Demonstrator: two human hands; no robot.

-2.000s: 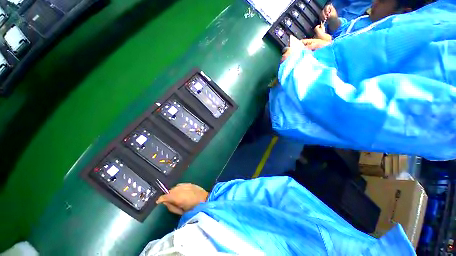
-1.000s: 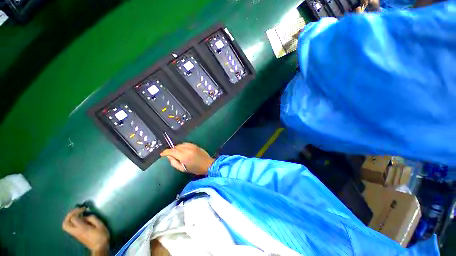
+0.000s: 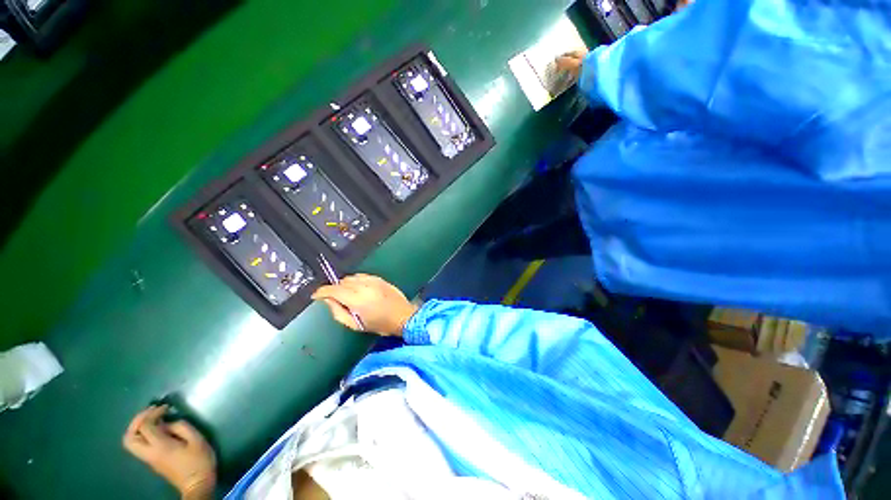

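Observation:
A black foam tray (image 3: 383, 226) lies slanted on the green bench, with several pockets side by side. Each pocket holds a dark phone-like unit (image 3: 315, 200) with a white square near its upper end and small white and yellow pieces along it. My right hand (image 3: 369, 305) is bare and shut on thin silver tweezers (image 3: 329, 268). Their tips point at the tray's near edge, beside the leftmost unit (image 3: 256, 250). My left hand (image 3: 172, 450) rests at the lower left with loosely curled fingers. I see nothing in it.
A white piece (image 3: 27, 375) lies at the far left. On the right, a worker in a blue smock (image 3: 723, 186) touches a ruled cream sheet (image 3: 547, 63). Another black tray (image 3: 625, 18) is at the top. Cardboard boxes (image 3: 777, 410) stand on the floor at lower right.
Since the first frame the view has shifted and my left hand has come into view. My right hand still holds the tweezers near the tray. The neighbour's hand now shows on the cream sheet.

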